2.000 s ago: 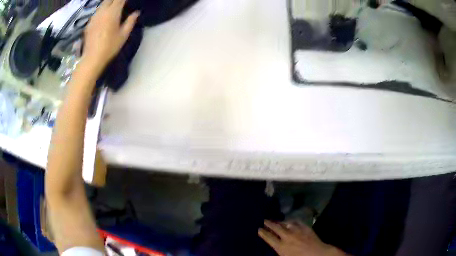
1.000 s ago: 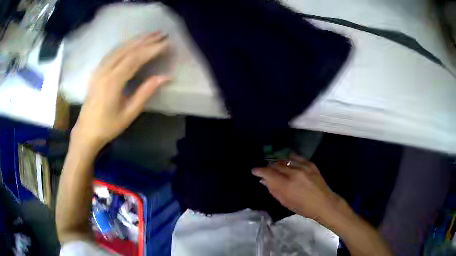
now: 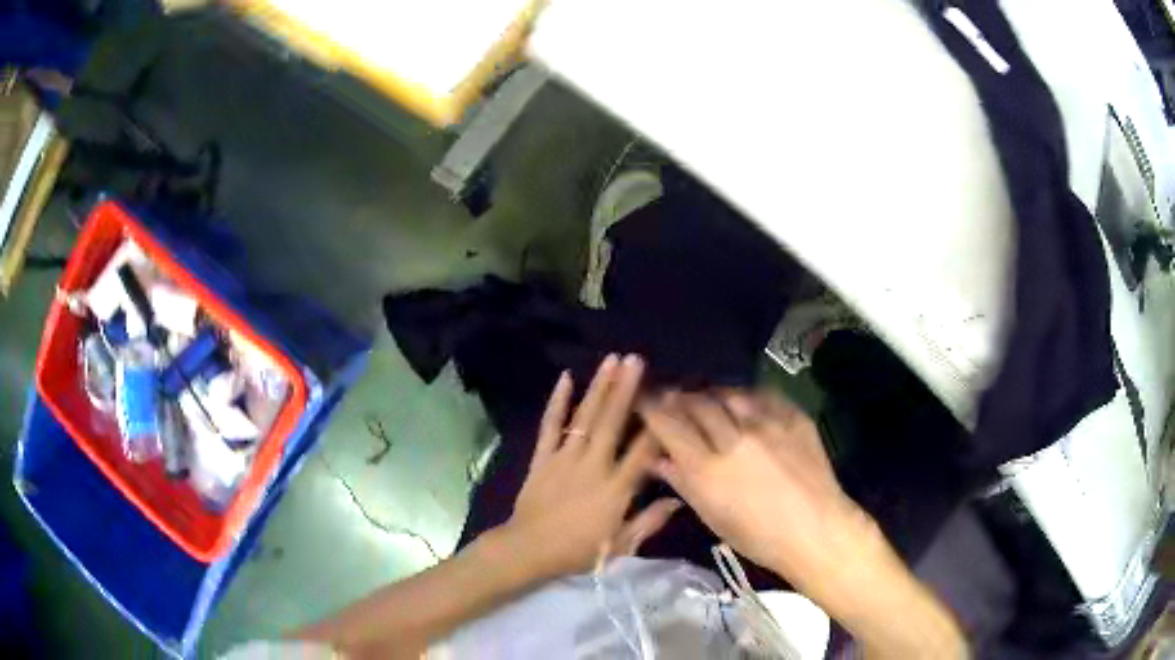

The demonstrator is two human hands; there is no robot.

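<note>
Dark cloth (image 3: 515, 342) lies bunched over my lap and hangs past my knee. My left hand (image 3: 586, 477) lies palm down over this cloth with its fingers spread; nothing shows held in it. My right hand (image 3: 760, 477) is beside it, blurred, its fingertips close to or touching my left fingers. Its grip is hidden. Another dark cloth piece (image 3: 1050, 258) lies across the white sewing table (image 3: 825, 142) and hangs over its front edge. A small white strip lies on that piece near the top.
A red basket (image 3: 277, 445) of scraps and clear bags sits in a blue bin (image 3: 110, 554) on the green floor at the left. The table edge runs diagonally above my hands. A yellow-edged white surface (image 3: 425, 77) is at the top.
The view has turned left and down. My left hand has come off the table to the lap beside my right hand. The dark piece on the table now shows at the right.
</note>
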